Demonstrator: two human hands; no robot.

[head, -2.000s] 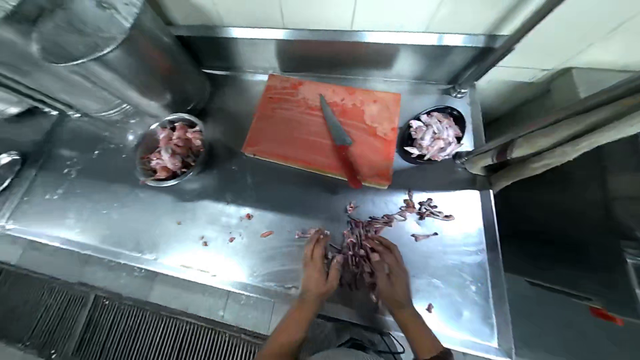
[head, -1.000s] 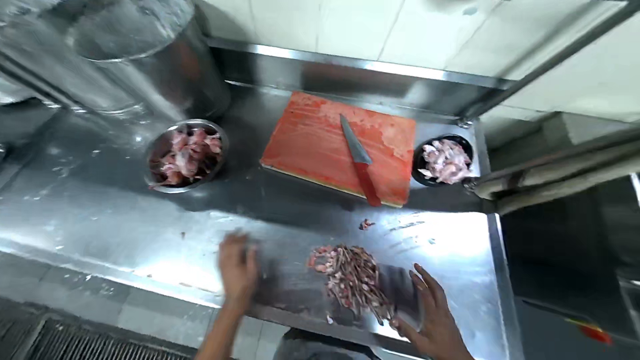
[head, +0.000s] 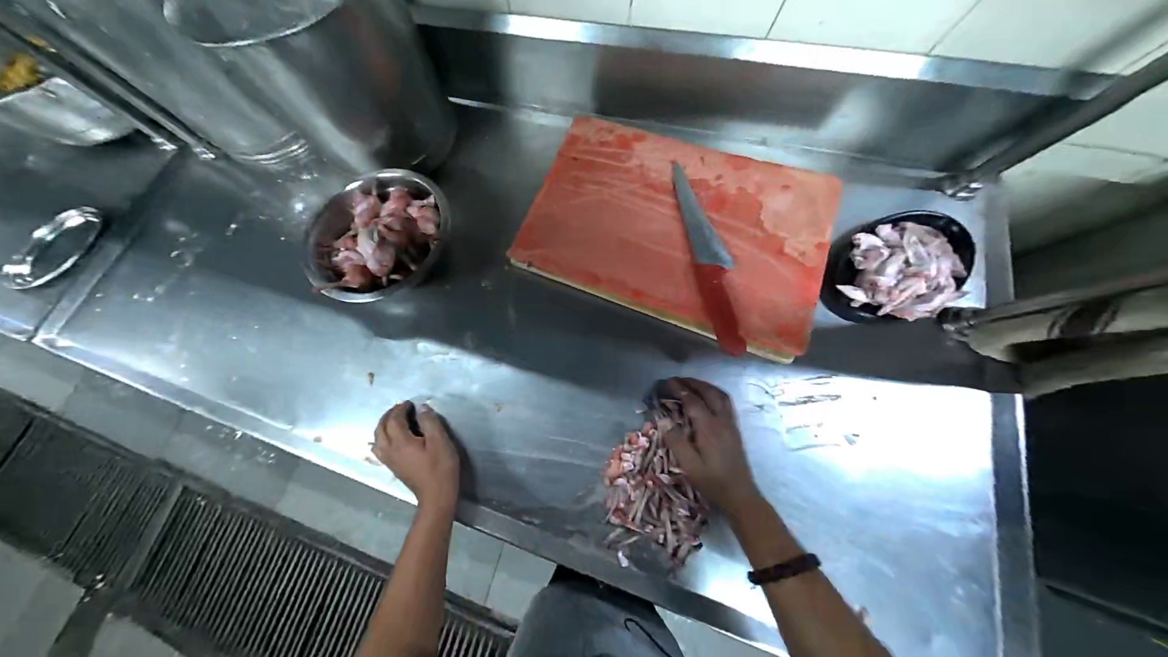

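A heap of thin raw meat and bone scraps lies on the stainless steel table near its front edge. My right hand rests at the heap's upper right, fingers curled over some scraps; whether it grips them is hidden. To the left, my left hand is at the table's front edge with fingers bent, and its palm side is hidden. Behind the heap, a knife with a red handle lies across a red cutting board. Raw meat pieces fill a steel bowl on the left and a black bowl on the right.
Tall steel pots stand at the back left. A metal ring-shaped handle lies farther left. A steel ledge runs along the tiled wall. At the right, a cloth-wrapped bar reaches over the table's edge. A floor grate is below.
The scraps, spread toward the right two seconds ago, are now in a compact heap. My right hand has moved from beside the heap onto its upper part. My left hand remains left of it.
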